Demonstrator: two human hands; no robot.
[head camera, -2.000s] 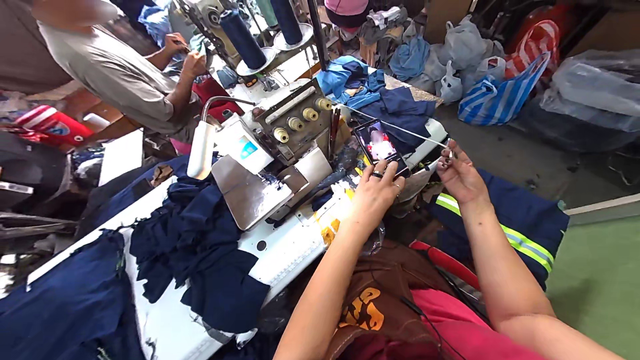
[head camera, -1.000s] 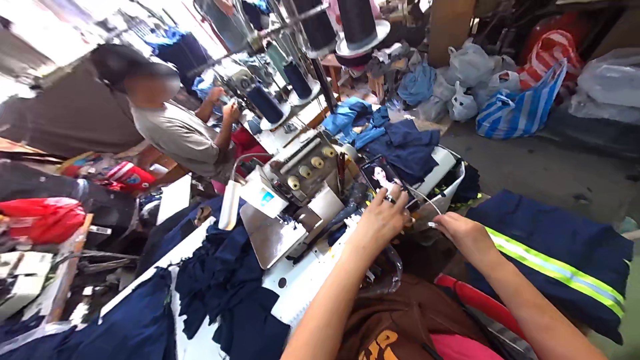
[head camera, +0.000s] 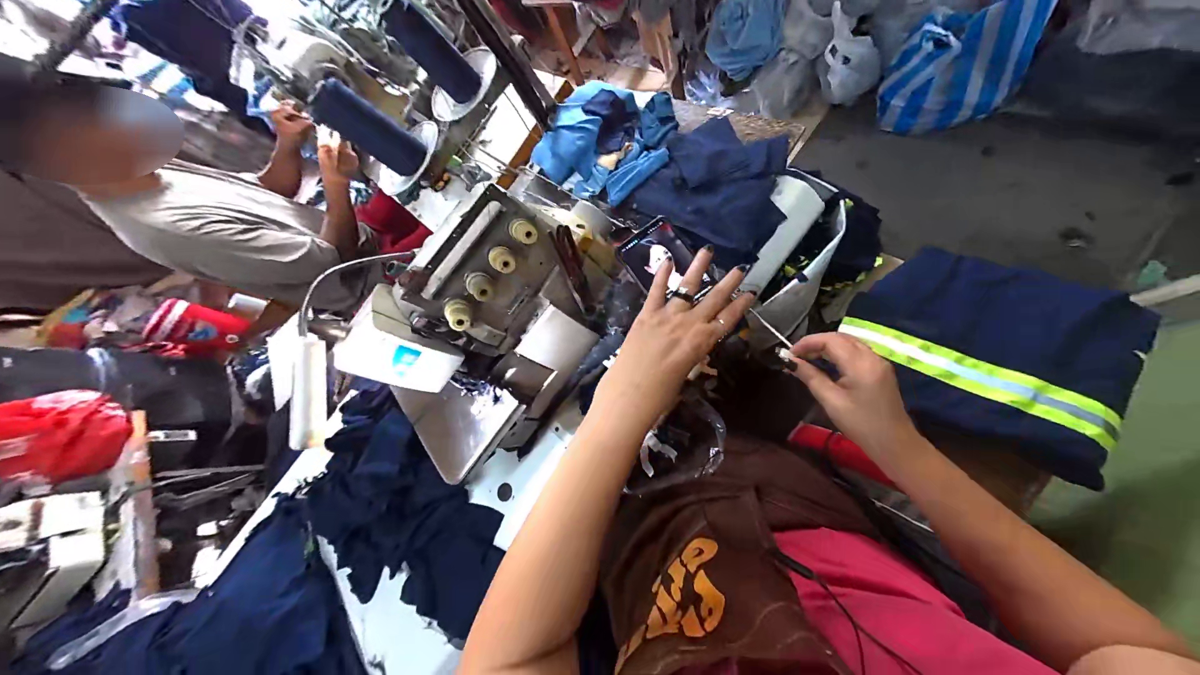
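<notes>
My left hand (head camera: 680, 323) lies spread, palm down, over the lower part of a smartphone (head camera: 656, 251) with a lit screen, beside the overlock sewing machine (head camera: 492, 272). Rings show on its fingers. To the right, my right hand (head camera: 848, 380) pinches the end of a thin white cable (head camera: 771, 330) between thumb and fingers; the cable runs toward the phone, and its far end is hidden behind my left hand. A crumpled clear plastic bag (head camera: 698, 441) is below my left wrist.
Navy fabric pieces (head camera: 412, 525) cover much of the white machine table (head camera: 483, 483). Blue cloth (head camera: 600, 141) lies behind the machine, near thread cones (head camera: 370, 127). Folded navy fabric with a reflective stripe (head camera: 994, 375) is at right. Another person (head camera: 225, 225) works at upper left.
My left hand's fingers have spread over the phone, covering its lower part. The right hand still holds the cable end, closer to the left hand than two seconds ago. The view has shifted.
</notes>
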